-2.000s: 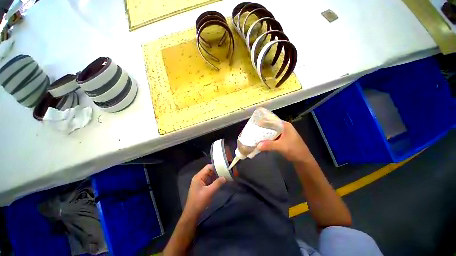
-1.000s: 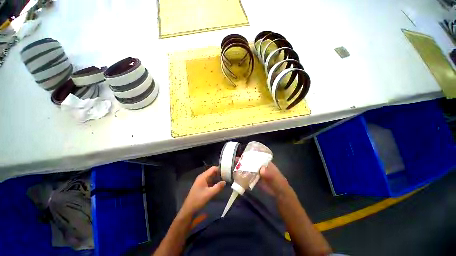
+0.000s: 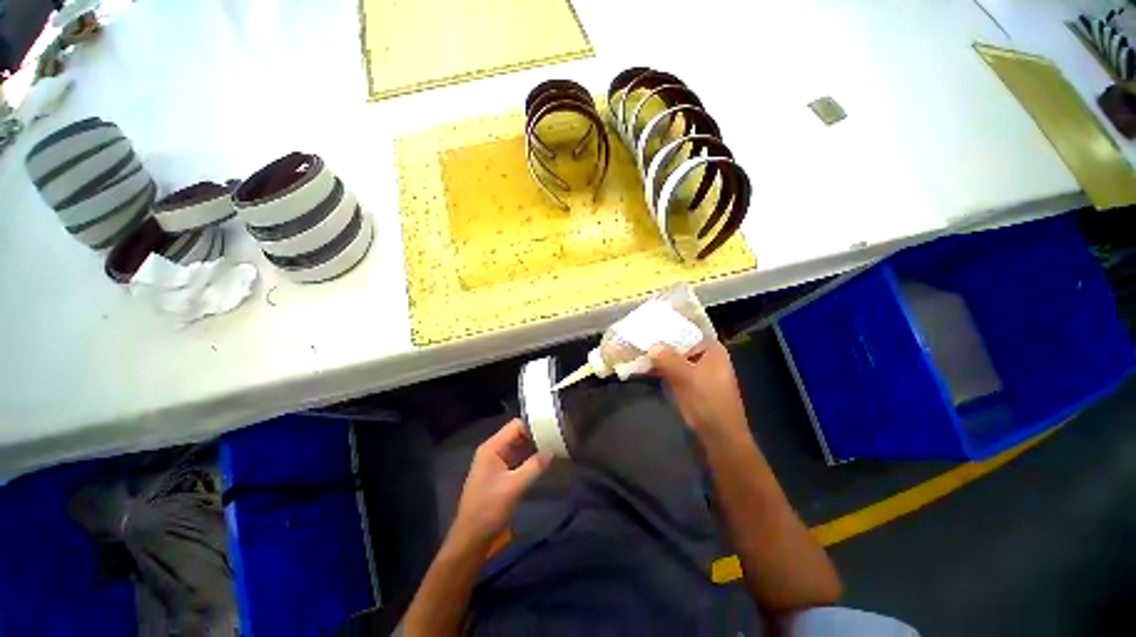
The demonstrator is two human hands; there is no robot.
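My left hand (image 3: 498, 479) holds a white band with a dark edge (image 3: 543, 408) upright over my lap, by its lower left side. My right hand (image 3: 700, 380) grips the glue bottle (image 3: 650, 330), tilted, its pale nozzle pointing left and down. The nozzle tip is at the band's upper right edge; whether it touches cannot be told. Open curved bands (image 3: 683, 156) stand in a row on the stained yellow board (image 3: 498, 268), with a smaller group (image 3: 567, 137) to their left.
Striped stacked bands (image 3: 305, 224) and a crumpled white tissue (image 3: 193, 289) lie at the table's left. A second yellow board (image 3: 473, 44) is farther back. A small tag (image 3: 827, 111) lies at right. Blue bins (image 3: 860, 361) stand below the table edge, the left one (image 3: 299, 523) beside grey fabric.
A second ago the bottle pointed down in front of the band. It has now moved up and right, its nozzle swung to the band's edge. The view has shifted slightly.
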